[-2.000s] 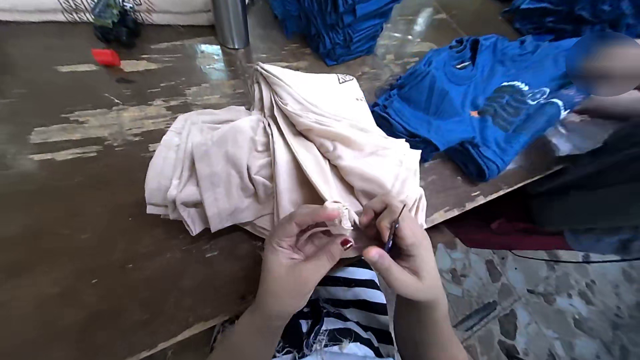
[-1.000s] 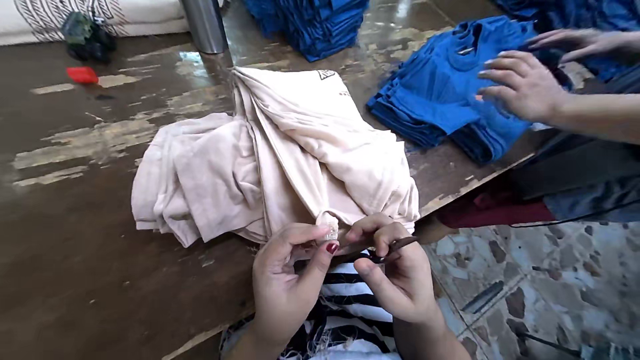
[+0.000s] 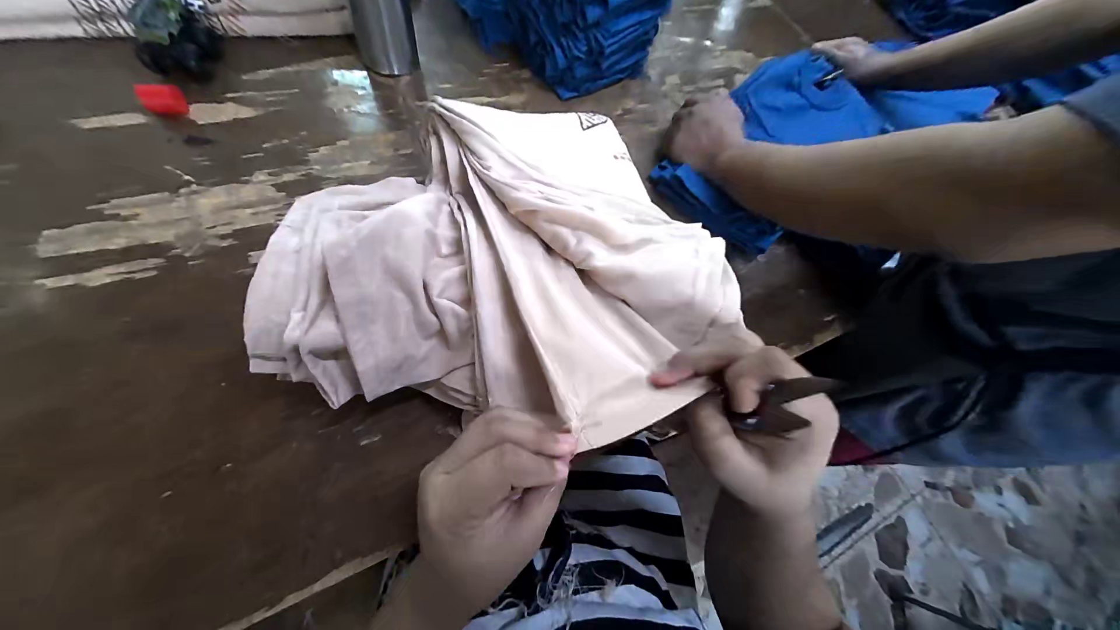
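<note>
A beige cloth garment [image 3: 604,306] lies in folds at the wooden table's near edge, its hem drawn toward me. My left hand [image 3: 499,499] pinches that hem between thumb and fingers, with loose threads at the fingertips. Farther right along the hem, my right hand [image 3: 761,420] grips the fabric edge and also holds small dark metal thread snips [image 3: 779,409], whose blades point right, away from the cloth. Black and white striped cloth [image 3: 626,525] with thread scraps on it shows below, over my lap.
Another person's arms [image 3: 919,175] reach in from the right onto a stack of blue garments [image 3: 787,105]. More blue cloth [image 3: 577,44] is piled at the back, beside a metal cylinder [image 3: 383,35]. A red object [image 3: 162,99] and a dark object [image 3: 179,44] lie on the table [image 3: 131,394] at back left.
My hands have moved apart along the hem, which now stretches between them. The other person's hands, above the blue garments one second ago, are now on them.
</note>
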